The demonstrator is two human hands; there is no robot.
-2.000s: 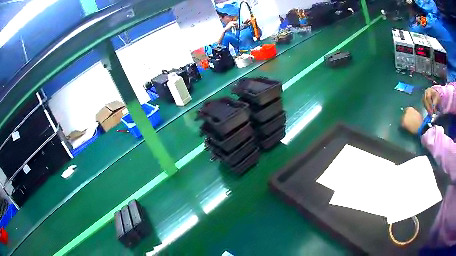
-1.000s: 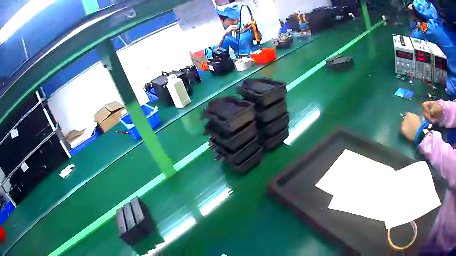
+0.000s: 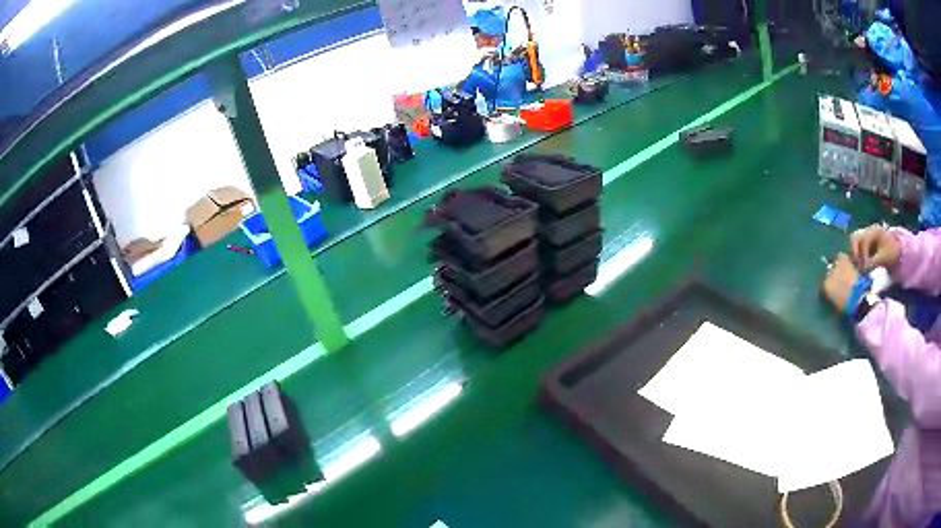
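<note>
Neither of my hands is in view. Nearest in front of me is a large black tray (image 3: 598, 428) with a raised rim. White paper sheets (image 3: 722, 402) overlap in it. A yellow-tan tape roll (image 3: 811, 512) lies at the paper's lower edge, cut off by the frame. Two stacks of black plastic trays (image 3: 493, 268) stand beyond the large tray, side by side. Dark oblong housings (image 3: 260, 425) stand together on the green surface at the lower left.
A person in pink sleeves (image 3: 900, 340) holds their hands together at right. Power supplies (image 3: 872, 150) with red digits stand behind a small blue packet (image 3: 832, 217). A green post (image 3: 296, 253) rises at left. A blue-coated person sits across the line near a red bin (image 3: 547, 114).
The view has shifted slightly. The pink-sleeved person's hands have come closer together since the first frame. The tray stacks and housings sit a little differently in the picture.
</note>
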